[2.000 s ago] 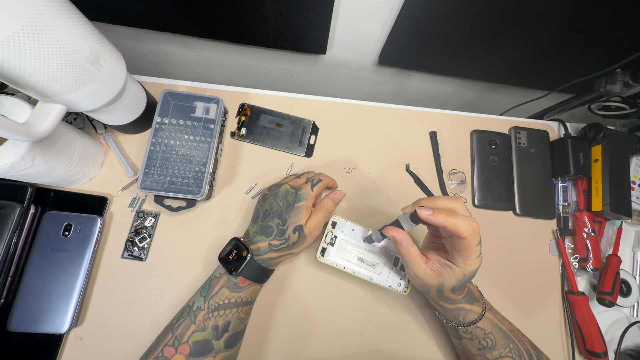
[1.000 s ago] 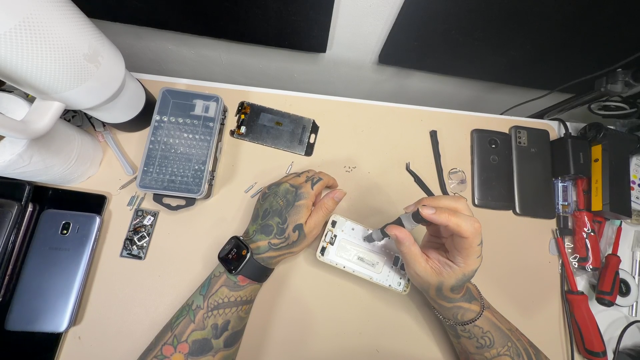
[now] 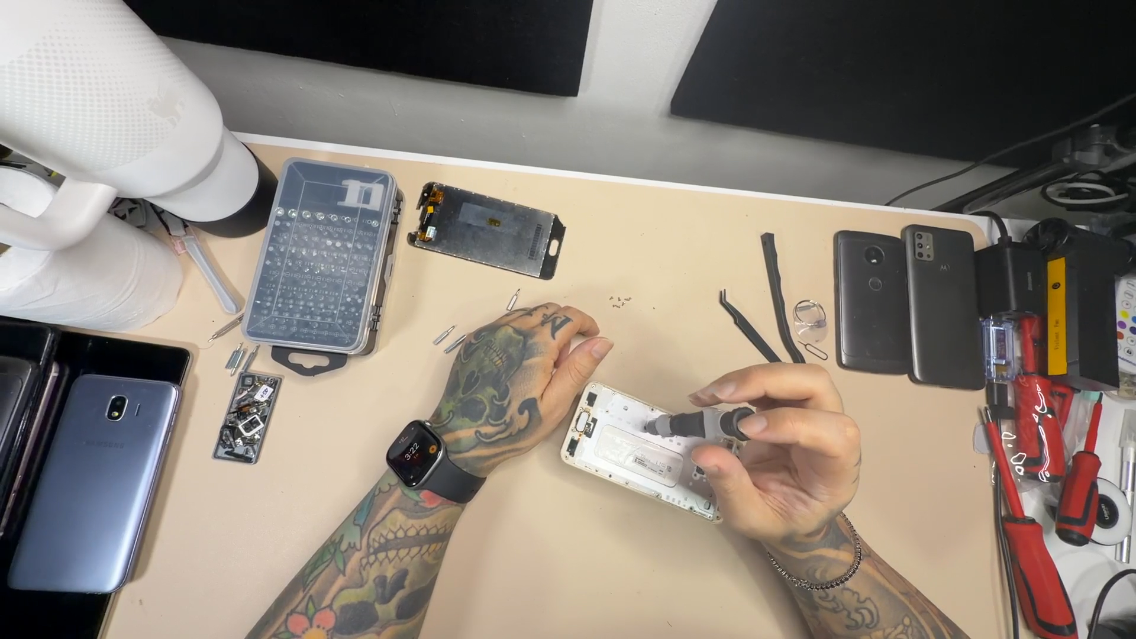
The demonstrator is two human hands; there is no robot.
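My right hand [image 3: 781, 444] grips a short grey and black screwdriver [image 3: 701, 424] between thumb and fingers, its tip end over the inner side of an opened white phone frame [image 3: 639, 453]. My left hand [image 3: 515, 382] rests on the mat at the frame's upper left edge, fingers loosely curled; whether it holds anything under the fingers I cannot tell. Several tiny screws [image 3: 619, 303] lie beyond it. A few metal driver bits [image 3: 444, 335] sit by its knuckles. Farther back lies a detached phone display assembly [image 3: 490, 231], its metal back up.
A clear-lidded bit case [image 3: 321, 257] and a small tray of tiny parts [image 3: 248, 417] are at left, near a blue-grey phone [image 3: 96, 479]. Black tweezers [image 3: 748, 326], a dark pry tool [image 3: 777, 297], two dark phones [image 3: 945, 306] and red-handled screwdrivers [image 3: 1038, 568] are at right. A white tumbler [image 3: 133, 106] stands back left.
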